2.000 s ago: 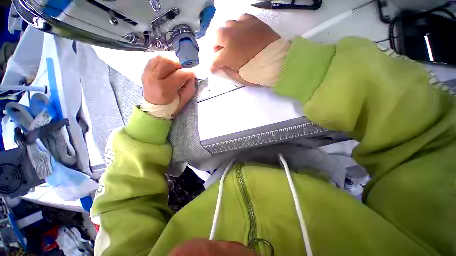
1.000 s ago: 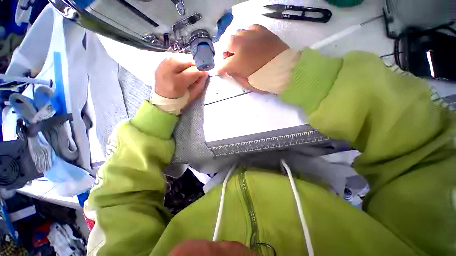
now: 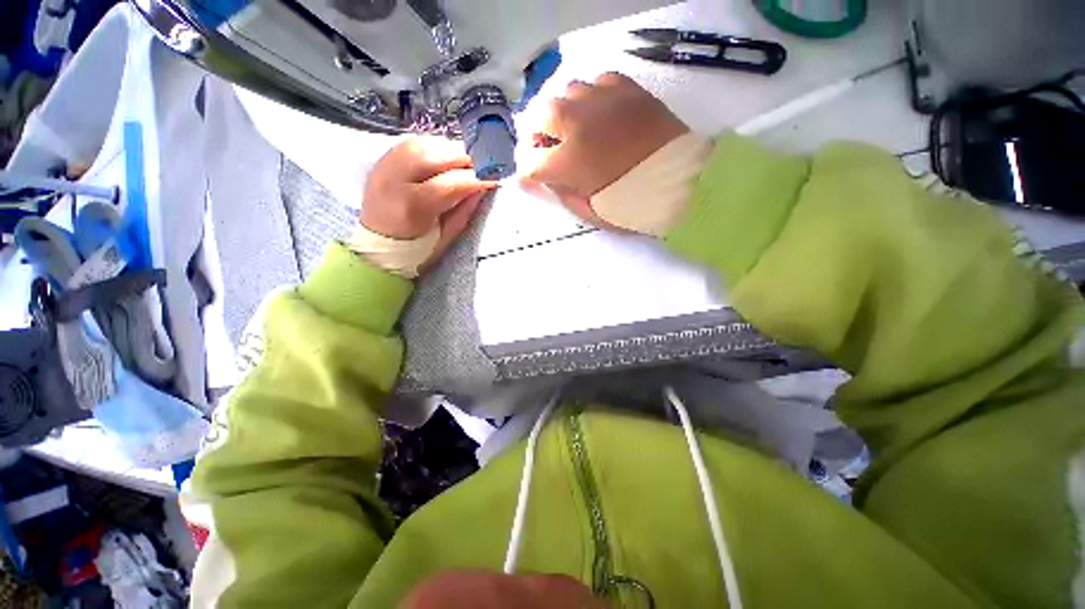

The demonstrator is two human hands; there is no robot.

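My left hand [image 3: 419, 196] has its thumb and fingers pinched together just left of the needle area, above a grey knit piece [image 3: 438, 312] that hangs over the table's near edge. My right hand [image 3: 607, 140] is curled with its fingertips down just right of the needle area. What the fingertips pinch is hidden by glare and by the fingers. A blue-grey cylinder [image 3: 487, 133] on the sewing machine stands between my hands. The white machine head [image 3: 357, 60] is at the top. The white bed [image 3: 595, 280] shows below my right hand.
Black thread snips [image 3: 714, 50] and a pale stick-like tool [image 3: 809, 100] lie right of the needle area. A green ring [image 3: 815, 14] is at the top. A black device [image 3: 1029, 149] is far right. A measuring strip [image 3: 631, 349] runs along the near edge. Bundled parts [image 3: 113, 315] are clamped at left.
The view has shifted, bringing the green ring and the whole snips into the picture. Both hands stay near the needle area, with little change in their pose.
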